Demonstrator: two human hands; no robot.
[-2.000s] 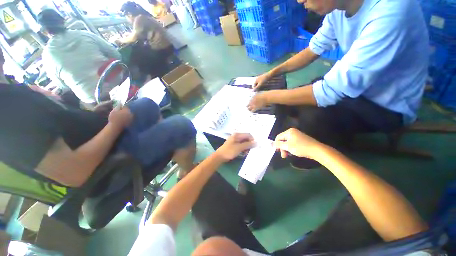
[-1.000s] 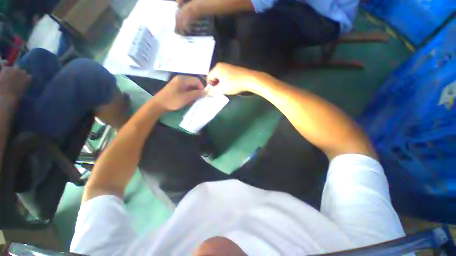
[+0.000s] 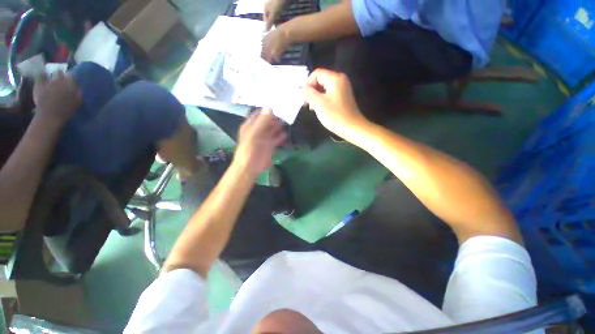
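A white printed sheet (image 3: 287, 94) is held over the front right corner of a pile of white sheets (image 3: 228, 39). My right hand (image 3: 331, 101) pinches its right edge between thumb and fingers. My left hand (image 3: 259, 138) is blurred, with its fingertips at the sheet's lower edge; whether it grips the paper cannot be told. A small folded white stack (image 3: 214, 75) with dark marks lies on the pile. The pile rests on a dark low ribbed crate (image 3: 300, 53).
A person in a light blue top (image 3: 424, 29) sits across, hands at the pile. Another person in blue shorts (image 3: 127, 124) sits left on a wheeled chair (image 3: 151, 209). Blue crates (image 3: 554, 189) stand right. An open cardboard box (image 3: 147, 26) is behind. A blue-and-white pen-like object (image 3: 342, 222) is low between my legs.
The narrow folded paper held between both hands is no longer visible. My hands have moved forward to the pile and slightly apart, and my right hand now holds a wider sheet.
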